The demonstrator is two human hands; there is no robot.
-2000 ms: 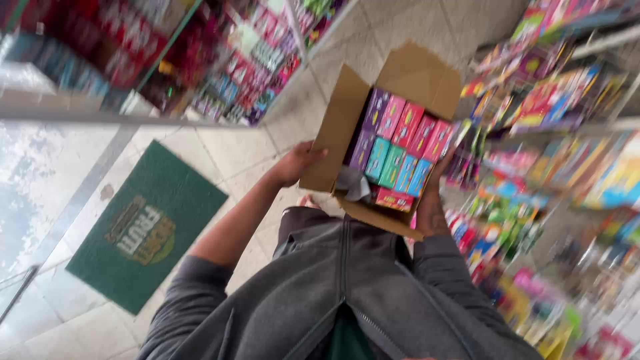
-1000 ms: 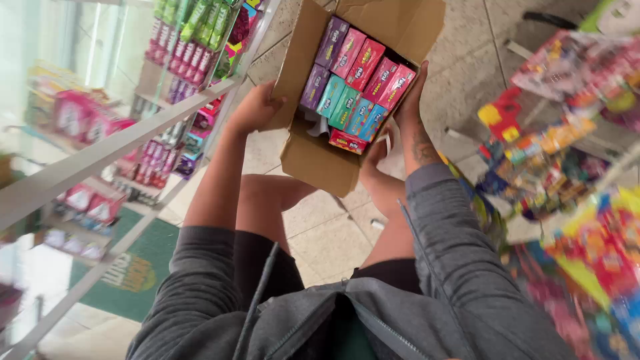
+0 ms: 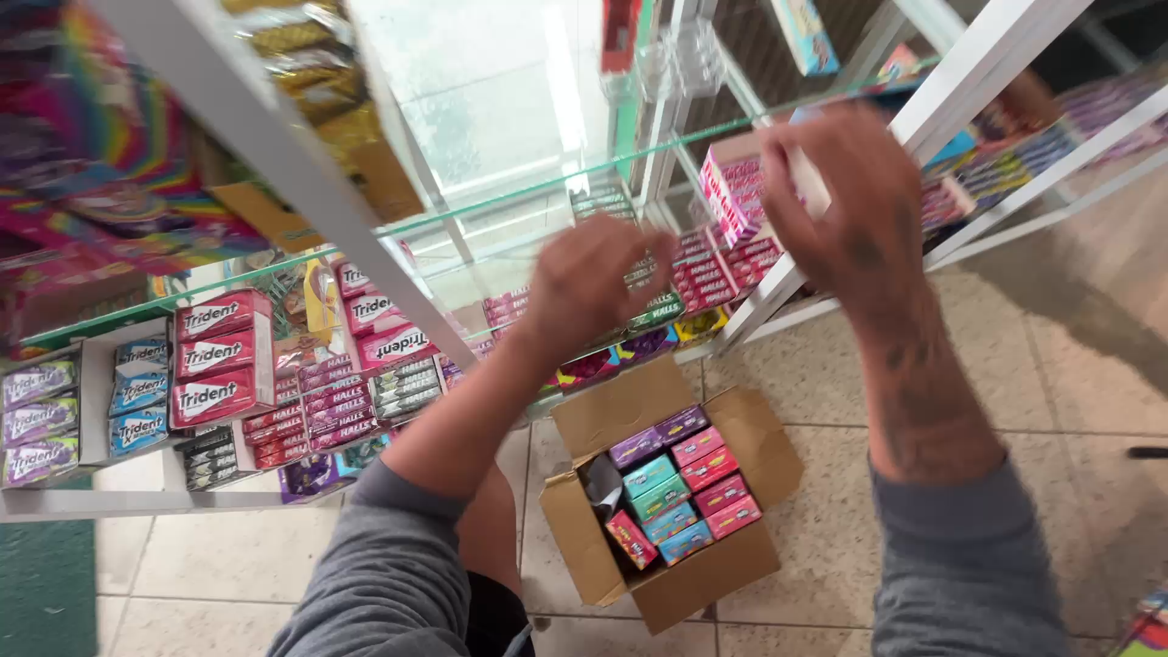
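Note:
An open cardboard box [image 3: 584, 538] rests on the tiled floor below my hands, packed with small purple, pink, teal, blue and red candy boxes [image 3: 662, 497]. My left hand [image 3: 593, 278], blurred, is raised over the glass shelf [image 3: 456, 212] with its fingers bent; whether it touches anything cannot be made out. Farther right, my right hand [image 3: 844, 196] is beside a pink and white candy display box [image 3: 733, 187], thumb and fingers curled around a pale area. Whether it grips that box is unclear. Rolls of Halls candy [image 3: 707, 274] lie below it.
White metal shelf posts [image 3: 274, 173] cross the view at a slant. Trident gum packs [image 3: 214, 360] and more Halls rolls [image 3: 338, 401] fill the shelf at left. Rainbow-coloured packages [image 3: 119, 173] are at the upper left. A dark green mat [image 3: 46, 584] lies at the lower left.
The cardboard box was held between both my hands; it now stands on the floor, let go. Both hands are now raised at the shelves. The view has turned toward the display.

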